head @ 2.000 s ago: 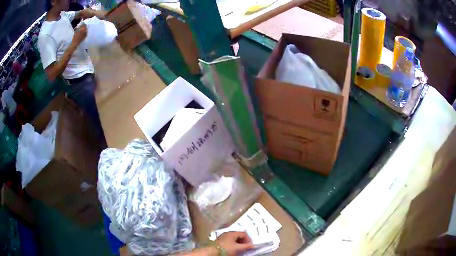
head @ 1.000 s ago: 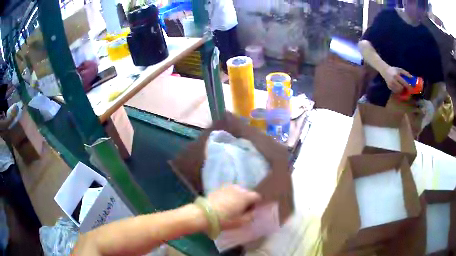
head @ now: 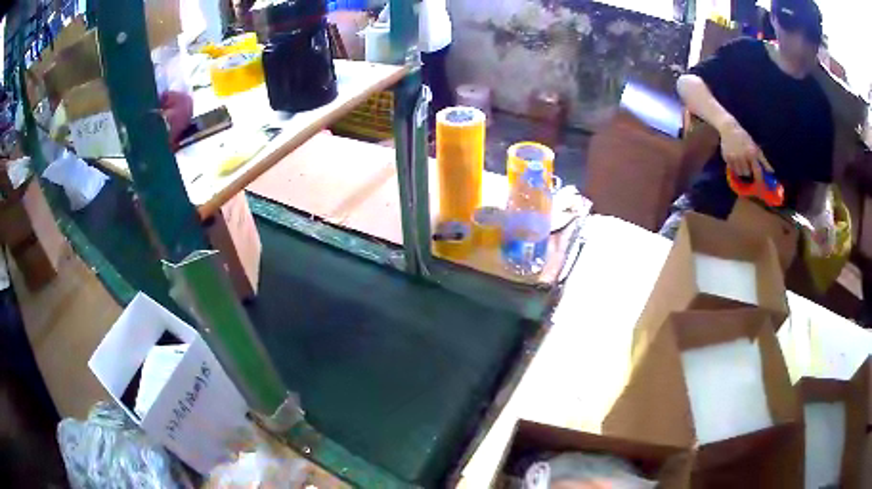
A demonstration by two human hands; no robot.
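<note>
An open carton (head: 660, 462) stands at the bottom edge on the pale table, cut off by the picture. A whitish bag (head: 583, 470) shows inside it, partly out of frame. More open cartons stand beside and behind it: one (head: 621, 406) has a white top pad (head: 727, 387) inside, and a farther one (head: 674, 287) has another white pad (head: 725, 279). No hand of mine can be made out; both seem to be below the picture's edge.
The green conveyor (head: 373, 339) runs at centre. On the left ledge are a white box (head: 196, 401) and shiny bagged goods (head: 115, 454). Tape rolls (head: 459, 167) and a bottle (head: 526, 224) stand beyond the belt. A person (head: 765, 115) opposite holds a red-orange tape dispenser (head: 755, 184).
The carton with the whitish bag has moved off the conveyor to the table's near edge. The arm with a wristband that was at it has left the picture. The view turned right earlier.
</note>
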